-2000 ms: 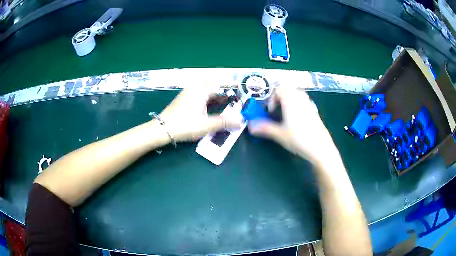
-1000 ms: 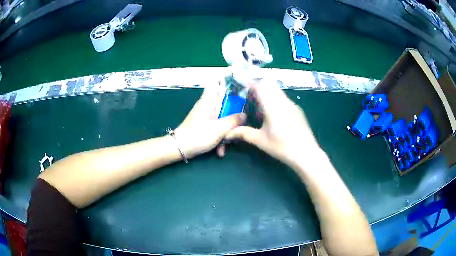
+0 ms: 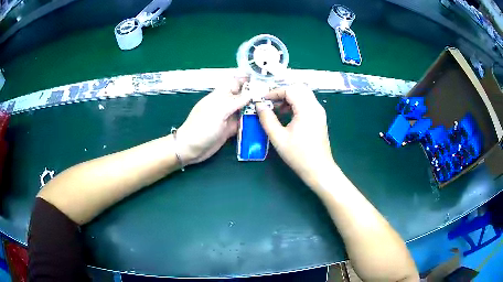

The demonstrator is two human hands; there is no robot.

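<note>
A white handheld fan body [image 3: 265,57] is held upright in front of me, its round slotted head over the whitish strip. A blue battery [image 3: 253,137] lies in its handle, which points toward me. My left hand [image 3: 212,124] holds the left side of the handle and neck. My right hand [image 3: 298,126] has its thumb and fingertips at the neck, around the small light parts there. The fingertips partly hide the neck, and any leads are too small to tell.
Two more fan bodies lie on the green belt, one at left [image 3: 129,34] and one with a blue battery at right [image 3: 349,45]. An open brown carton [image 3: 469,71] with blue batteries [image 3: 398,130] stands at right. A small white ring part [image 3: 47,176] lies at left.
The battery, earlier in my right fingers, now lies in the handle. The fan has turned upright, and my right fingers have moved to its neck. The fans on the belt have shifted right.
</note>
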